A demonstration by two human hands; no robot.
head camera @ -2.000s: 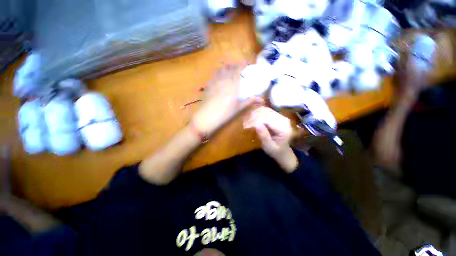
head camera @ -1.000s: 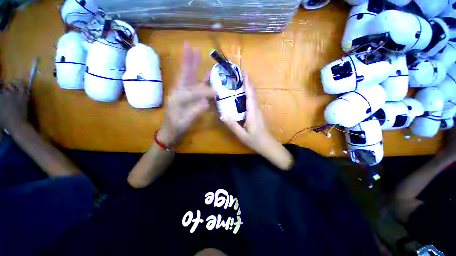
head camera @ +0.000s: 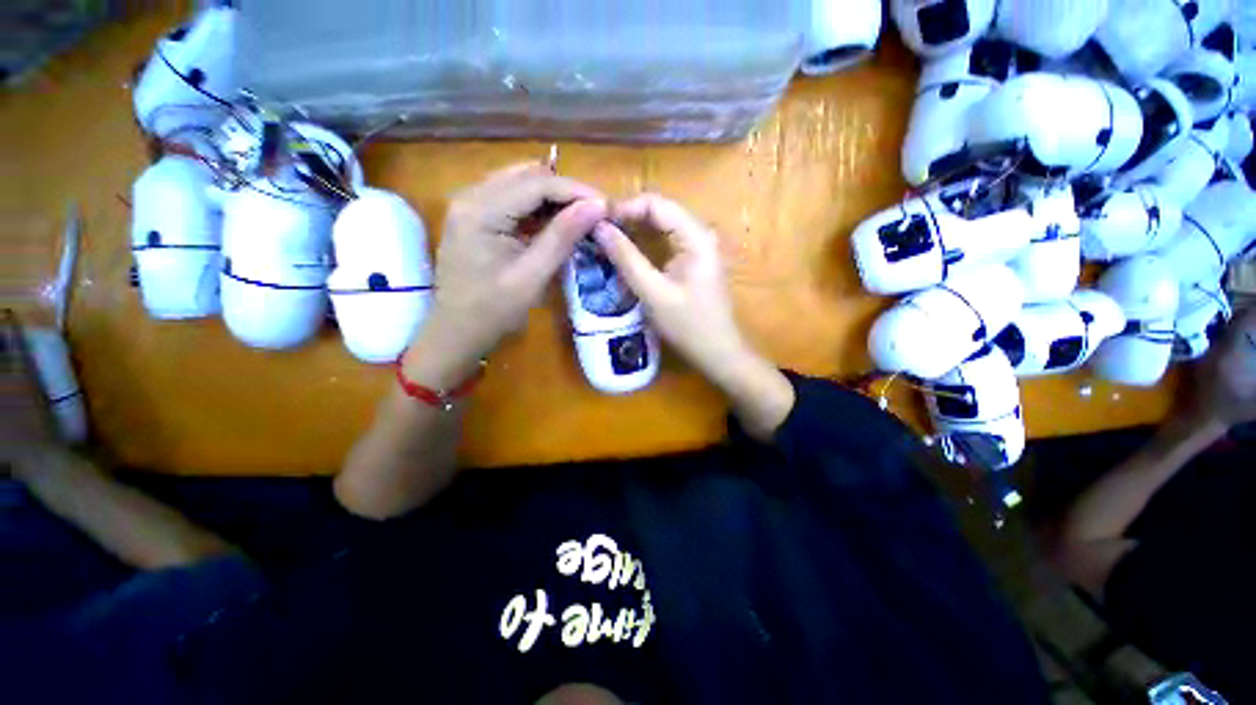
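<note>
A white camera body (head camera: 616,353) lies on the orange-brown tabletop in front of me, its dark square window toward me and its open cavity away from me. My left hand (head camera: 517,248) and my right hand (head camera: 678,276) meet above the open end, thumbs and index fingertips together. They pinch something small at the cavity, probably leads or a strip; the fingers hide it. A thin pale tip stands up just beyond my left fingers. Neither palm is around the body.
Several white camera units (head camera: 277,262) stand at the left, wires at their far ends. A loose pile of units (head camera: 948,320) lies at the right. Stacked clear trays (head camera: 524,69) sit at the far edge. Neighbouring people's arms show at both sides.
The camera body has gone from my right hand's grip to the tabletop, slightly nearer me. My left hand has closed in from the left, and both hands' fingertips now meet over the open end.
</note>
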